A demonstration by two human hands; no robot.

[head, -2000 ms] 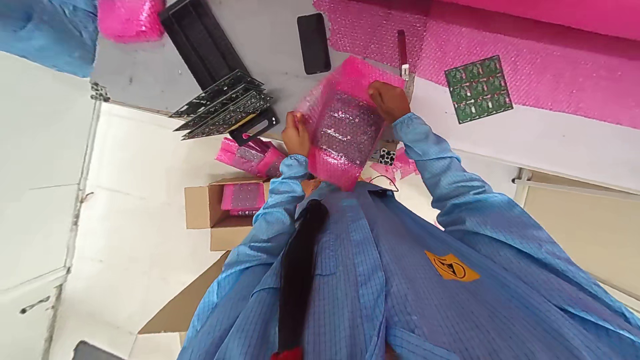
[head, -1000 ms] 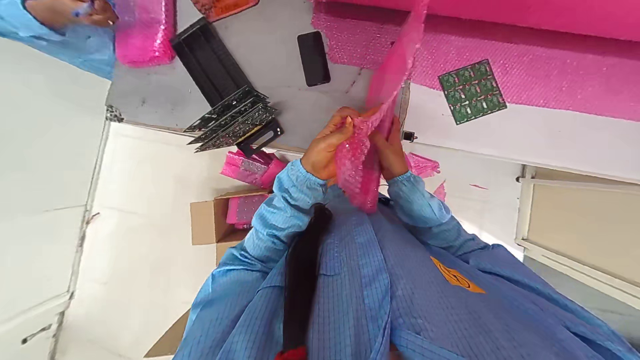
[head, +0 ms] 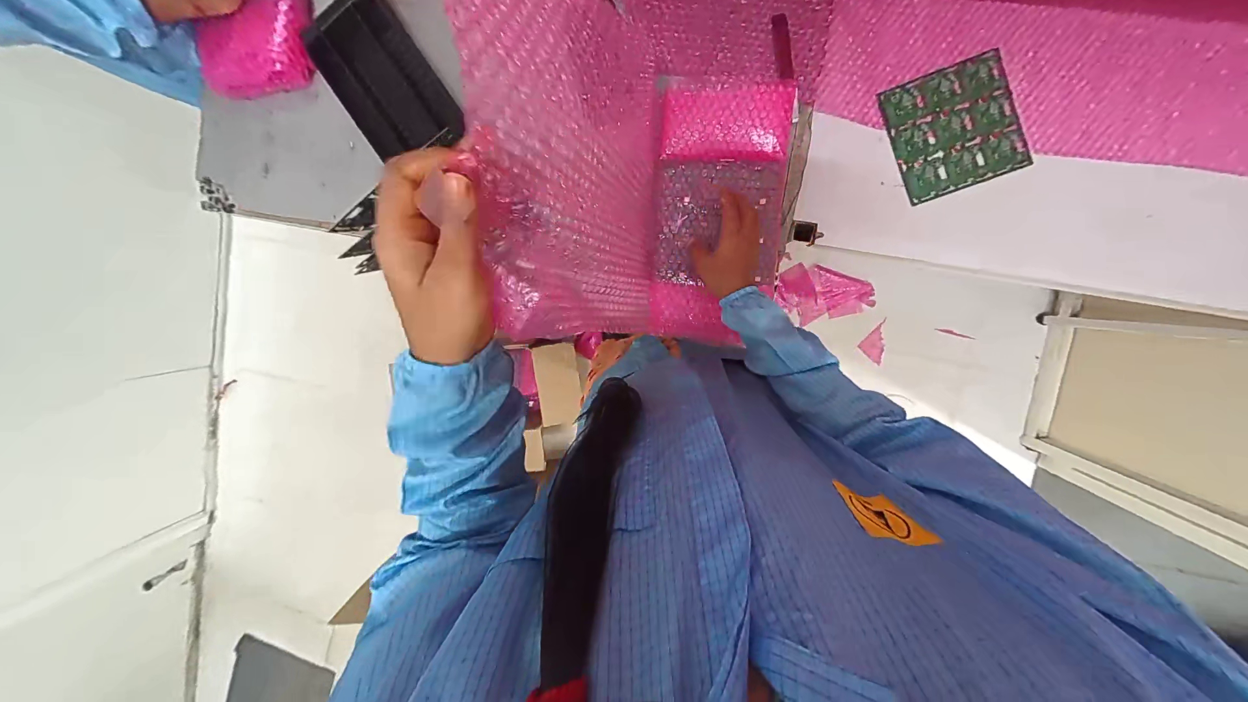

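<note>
A wide sheet of pink bubble wrap (head: 575, 185) is spread over the table's front edge at the middle. My left hand (head: 434, 253) grips its bunched left edge, raised a little. On the sheet's right part lies a circuit board (head: 682, 219) seen through bubble wrap, with a brighter pink folded layer above and below it. My right hand (head: 729, 244) rests flat on the wrapped board, fingers apart. A green panel of circuit boards (head: 954, 127) lies at the right, partly on another pink bubble wrap sheet (head: 1121, 88).
A black tray (head: 385, 78) and dark board edges (head: 363, 234) are left of the sheet. A co-worker's sleeve (head: 107, 44) and a pink wrapped bundle (head: 255, 49) are at upper left. Below the table are a cardboard box (head: 558, 390) and pink scraps (head: 827, 291).
The pink wrap, upright and folded between both hands a second ago, is now spread out. My left hand has moved left with its edge; my right hand now lies on the wrapped board.
</note>
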